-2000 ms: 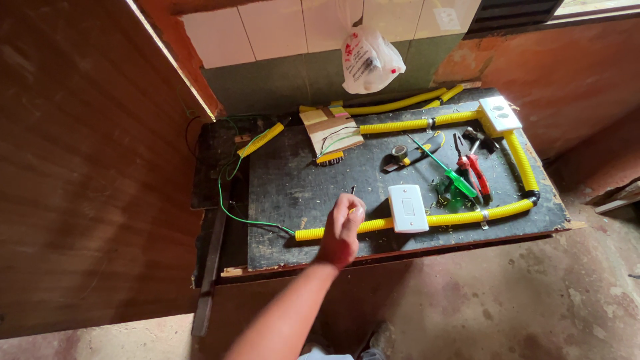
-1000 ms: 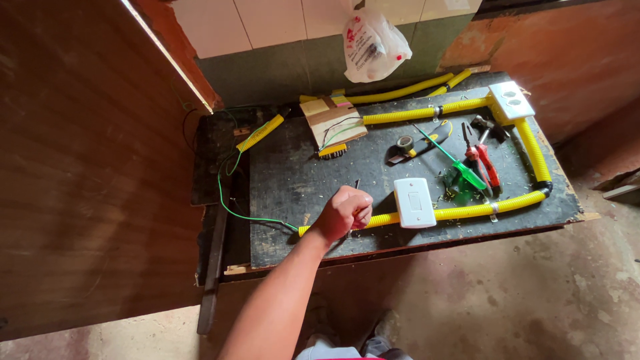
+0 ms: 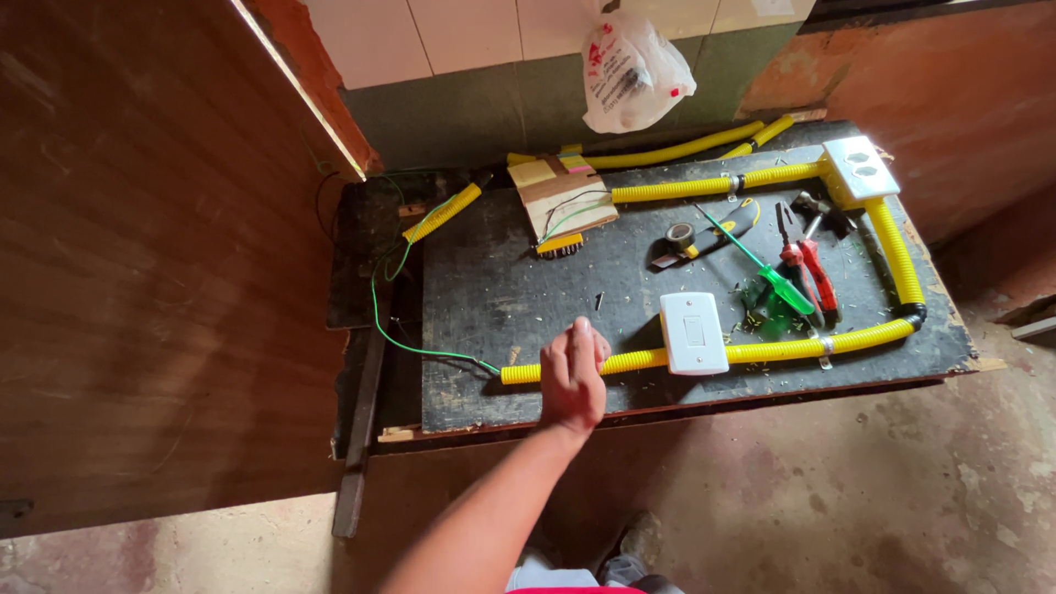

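My left hand point(image 3: 573, 367) is closed over a yellow corrugated conduit point(image 3: 634, 361), left of a white switch plate point(image 3: 693, 332); whether its fingers grip the conduit or something else is hidden. Green wire point(image 3: 429, 353) runs out of the conduit's left end. A small dark piece point(image 3: 600, 301) lies on the black board point(image 3: 487, 305) just beyond the hand. The conduit continues from the switch box around the right side to a white outlet box point(image 3: 860, 169). Another length ends beside a wood piece point(image 3: 553, 198) with wires over it. My right hand is out of view.
On the board's right lie a green screwdriver point(image 3: 780, 285), red-handled pliers point(image 3: 808, 264), a hammer point(image 3: 825, 216), a utility knife point(image 3: 734, 227) and a tape roll point(image 3: 681, 238). A plastic bag point(image 3: 631, 74) hangs above. A brown wooden panel point(image 3: 148, 247) stands left.
My left hand has shifted slightly left along the conduit, away from the switch plate. The tools and boxes keep their places on the board.
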